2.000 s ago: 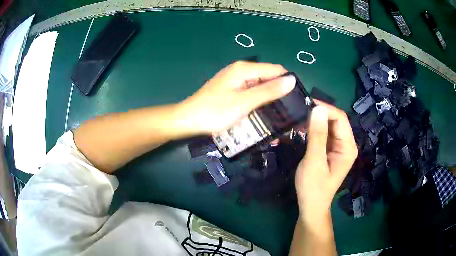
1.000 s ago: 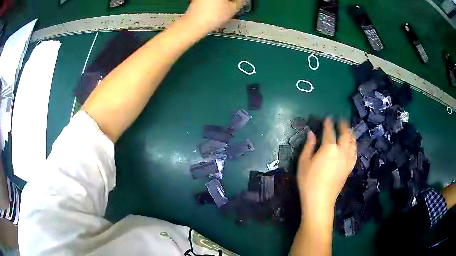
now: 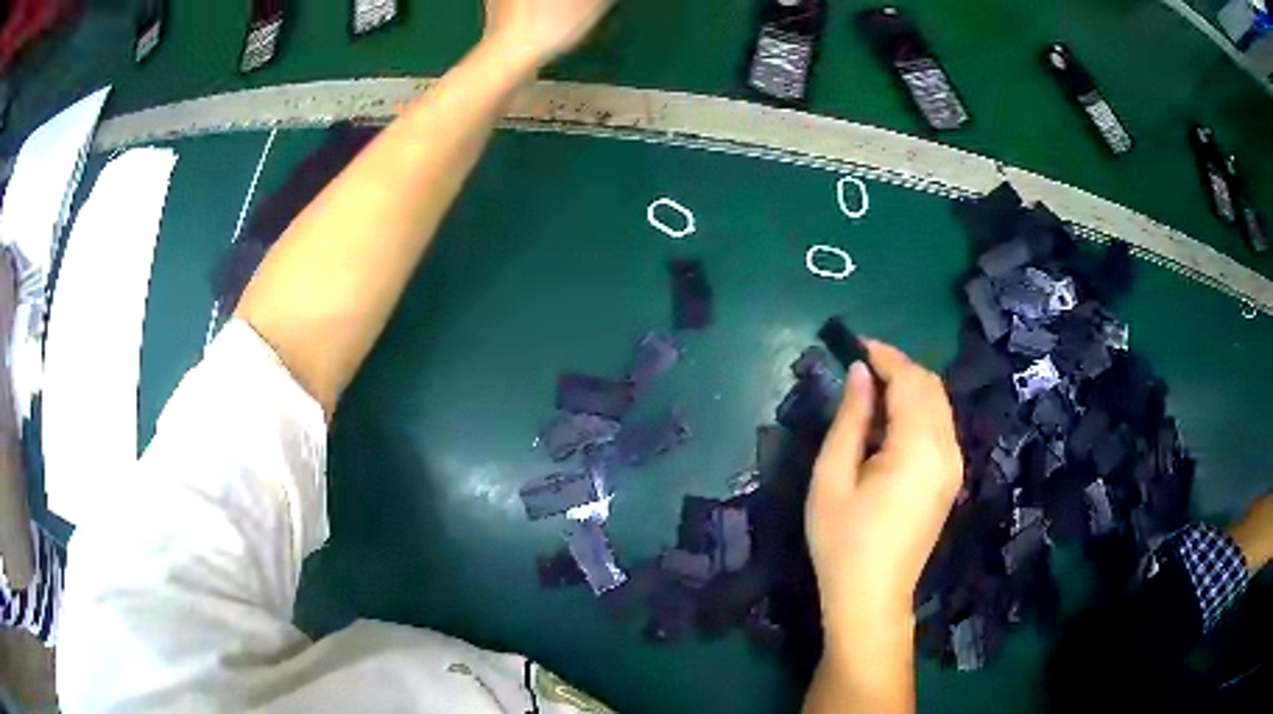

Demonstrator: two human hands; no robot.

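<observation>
My right hand (image 3: 889, 481) holds a small black plastic piece (image 3: 843, 342) between thumb and fingers, above the green tabletop. Small black pieces (image 3: 1061, 419) lie in a large heap to its right, some with silvery faces. More loose pieces (image 3: 593, 395) lie to its left and below it. My left hand (image 3: 542, 20) is over the belt at the top edge and cut off by it; its fingertips are out of the picture, so what it holds cannot be told. Keypad phones (image 3: 785, 56) lie spaced along the belt.
A pale metal rail (image 3: 656, 115) runs between table and belt. White sheets (image 3: 101, 335) lie at left. A dark slab (image 3: 258, 244) is partly hidden behind my left forearm. Three white oval outlines (image 3: 672, 216) show near the rail. Another person's checkered sleeve (image 3: 1209, 571) is at lower right.
My left hand has left the front of the table, and the phone it held is no longer in view there. My right hand has taken hold of a black piece.
</observation>
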